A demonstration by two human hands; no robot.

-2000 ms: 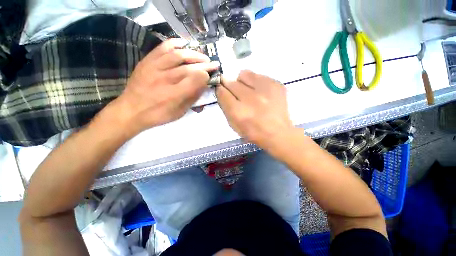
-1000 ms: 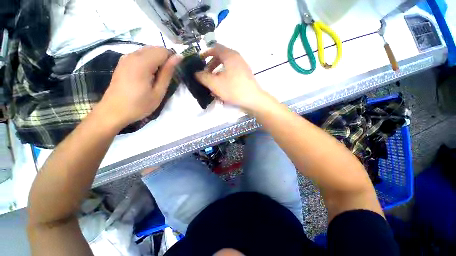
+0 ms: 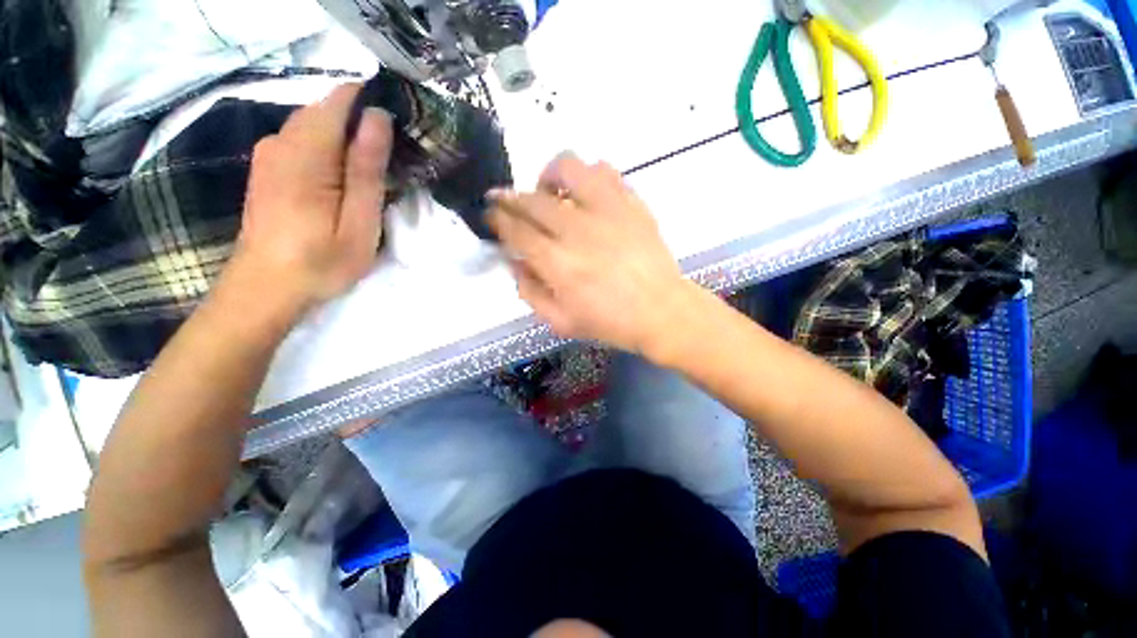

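Observation:
Dark plaid cloth with cream-yellow checks point(image 3: 137, 249) lies at the left of the white table. Its dark end piece point(image 3: 464, 156) lies below the sewing machine's presser foot area point(image 3: 436, 56). My left hand point(image 3: 318, 187) lies on the plaid cloth, fingers pointing up; whether it pinches the cloth is hidden. My right hand point(image 3: 580, 243) is slightly blurred, its fingertips at the right edge of the dark end piece; its grip cannot be told. A smooth white cloth piece point(image 3: 430, 237) shows between my hands.
Scissors with green and yellow handles point(image 3: 810, 87) and a brown-handled tool point(image 3: 1012, 125) lie at the right. A blue basket point(image 3: 997, 386) with plaid pieces point(image 3: 873, 305) stands below the table's right side. White cloth point(image 3: 175, 56) lies at the upper left.
The narrow plaid end was at the needle and is now spread below the machine. My left hand has moved left and up; my right hand has come down from the machine.

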